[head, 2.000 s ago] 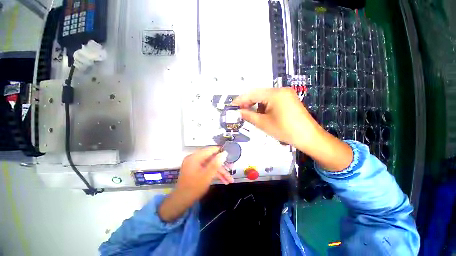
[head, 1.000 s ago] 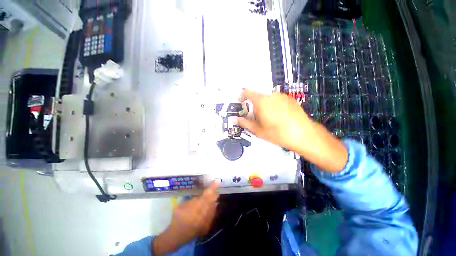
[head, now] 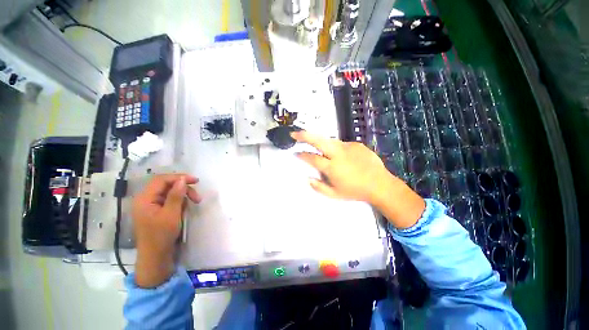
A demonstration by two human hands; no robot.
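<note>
A round black unit (head: pixel 284 136) lies at the front end of the dark and metallic fixture (head: pixel 279 111) on the raised plate. My right hand (head: pixel 345 169) is beside it, the index fingertip touching or just over the unit's right edge, the other fingers spread and holding nothing. My left hand (head: pixel 161 209) is over the left part of the machine, above the perforated metal plate (head: pixel 106 213), fingers curled loosely with nothing visible in them. What lies inside the fixture is too glaring to tell.
Small black parts (head: pixel 217 126) lie in a square left of the fixture. A teach pendant (head: pixel 139 87) is at upper left. The machine head (head: pixel 294 32) stands behind the fixture. A blister tray (head: pixel 439 97) is at right. The emergency stop (head: pixel 330 269) and green button (head: pixel 279 272) are in front.
The fixture plate has moved back, under the machine head. My right hand has left the fixture's middle for the black unit. My left hand has moved left and up from the front panel.
</note>
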